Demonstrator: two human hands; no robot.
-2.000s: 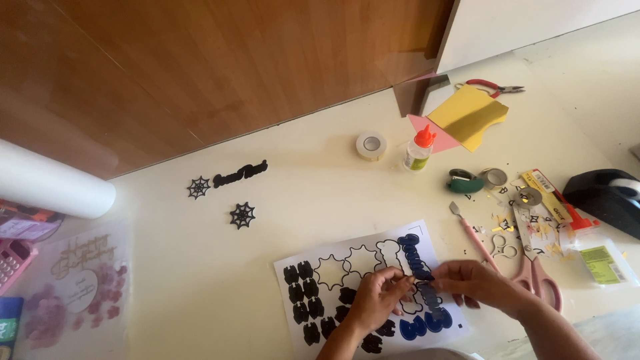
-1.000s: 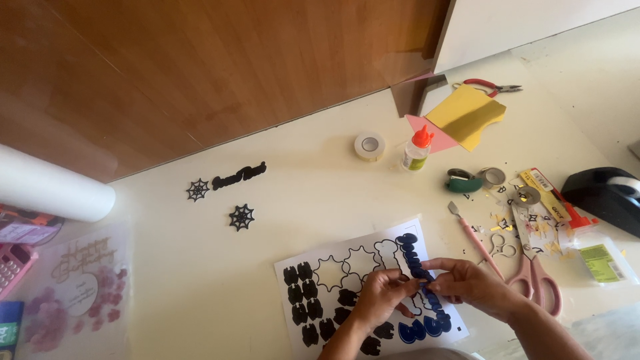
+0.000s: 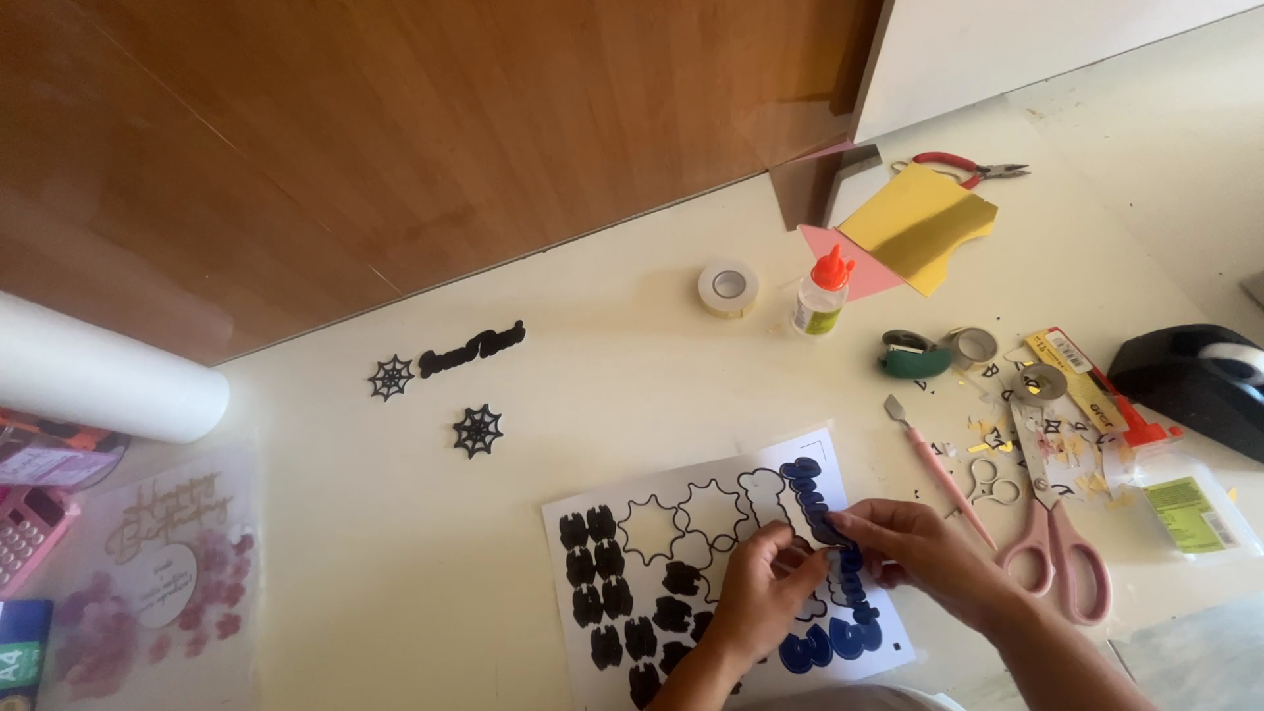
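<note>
A white sheet [image 3: 583,497] with black and blue cut shapes lies at the lower middle. My left hand [image 3: 765,592] rests over it, thumb and index finger at the edge of a blue lettering cut-out [image 3: 812,499]. From the right, my right hand [image 3: 904,548] pinches that same lettering near its middle. Blue number shapes [image 3: 829,644] sit below the hands. Black cut shapes [image 3: 595,568] fill the sheet's left side, beside spiky outlines. Apart from the sheet, two black spider webs [image 3: 478,432] and a black lettering piece [image 3: 472,350] lie on the table.
To the right are pink-handled scissors [image 3: 1052,553], a pink weeding tool [image 3: 943,474], small scissors [image 3: 987,486], scraps and a black tape dispenser [image 3: 1195,385]. Farther back stand a glue bottle [image 3: 820,296], a tape roll [image 3: 729,288] and pliers [image 3: 973,168]. A white roll [image 3: 109,370] lies left.
Both hands stay at the blue lettering, with small shifts of the fingers. The right hand has moved slightly left since the earliest frame.
</note>
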